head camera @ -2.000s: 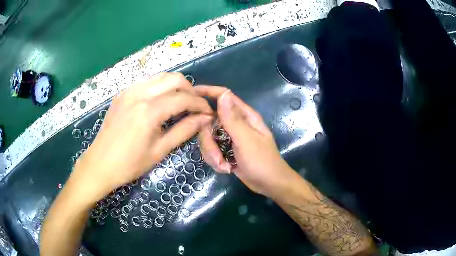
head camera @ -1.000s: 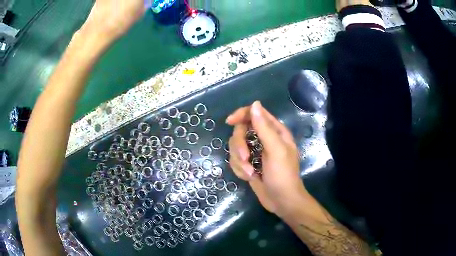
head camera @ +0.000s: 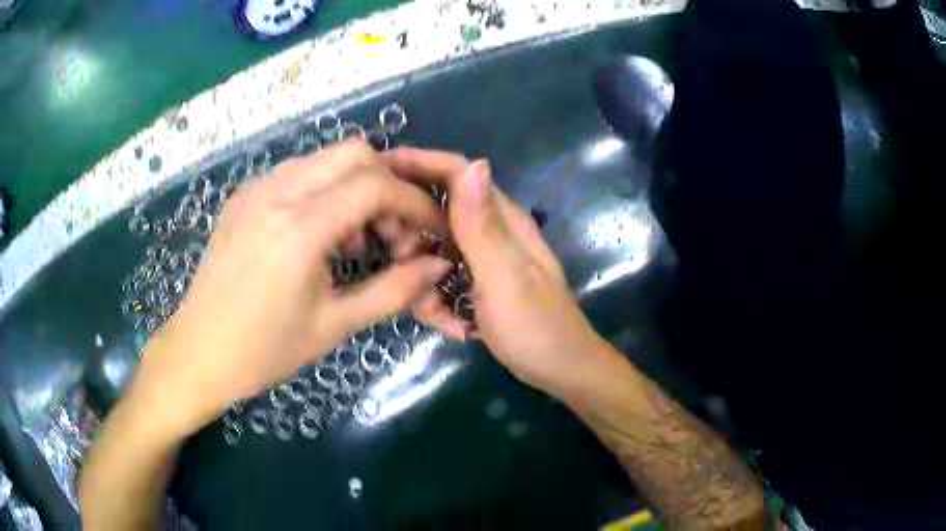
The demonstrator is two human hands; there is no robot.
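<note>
My right hand (head camera: 524, 280) is half curled around several thin silvery metal rings (head camera: 464, 307) in its palm. My left hand (head camera: 301, 264) reaches over to it, thumb and fingertips at the rings in the right palm; whether the left fingers pinch a ring is blurred. Many loose metal rings (head camera: 371, 358) lie flat on the glossy dark green work surface (head camera: 436, 456), partly hidden under my left hand and wrist.
A speckled white rail (head camera: 233, 104) separates the surface from the green conveyor belt (head camera: 93, 78). A white-faced round unit (head camera: 276, 12) is cut off at the top edge. A co-worker's dark sleeve (head camera: 757, 207) fills the right side. Crinkled clear plastic (head camera: 62, 436) lies at lower left.
My left hand has come back from the unit on the belt to my right hand. The view has shifted, so the rings and the unit appear higher. My right hand still holds rings.
</note>
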